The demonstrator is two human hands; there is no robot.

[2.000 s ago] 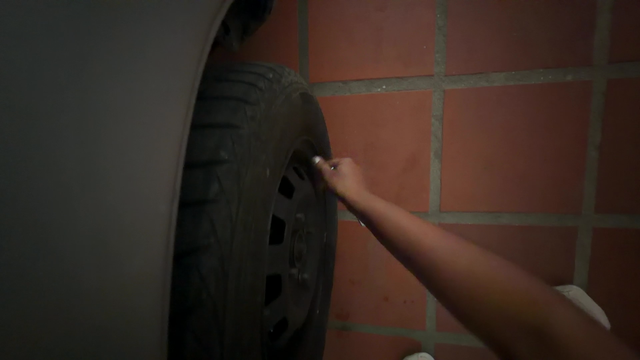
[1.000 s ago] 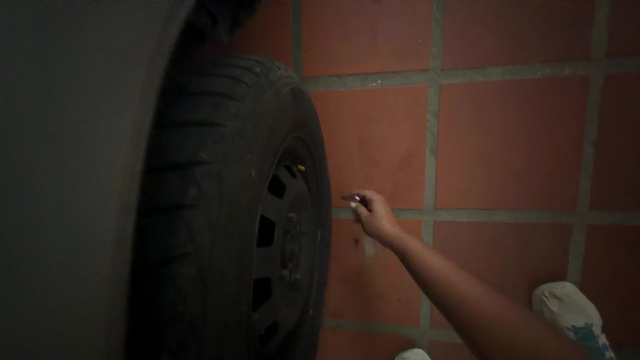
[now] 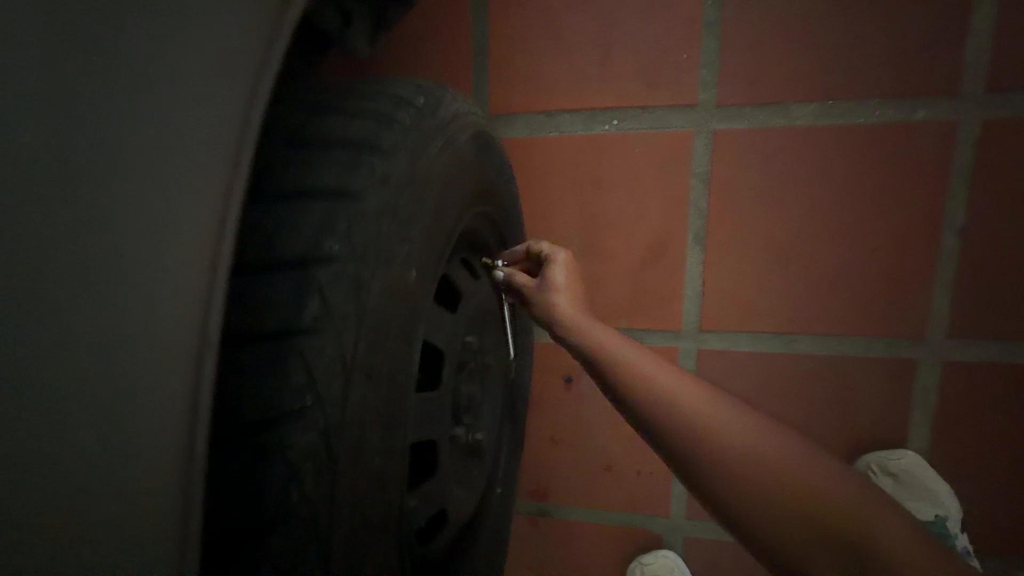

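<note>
My right hand (image 3: 544,280) reaches in from the lower right, thumb and fingers pinching the head of a slim, shiny metal tool (image 3: 508,328), which looks like a stick tyre gauge. Its thin shaft points down across the wheel. The tool's head is at the brass-coloured valve stem (image 3: 486,262) near the upper edge of the dark wheel rim (image 3: 444,368); whether they are pressed together is too small to tell. Around the rim is a black tyre (image 3: 360,320) with deep tread. My left hand is out of view.
A dark car body panel (image 3: 104,280) fills the left side, its wheel-arch edge beside the tyre. Reddish floor tiles (image 3: 824,232) with grey joints lie to the right. A pale shoe (image 3: 912,488) is at the lower right, another shoe tip (image 3: 658,564) at the bottom.
A second ago my right hand was off the wheel, with the brass-coloured valve stem uncovered. It has moved up and left to the valve stem, and the tool's shaft now shows.
</note>
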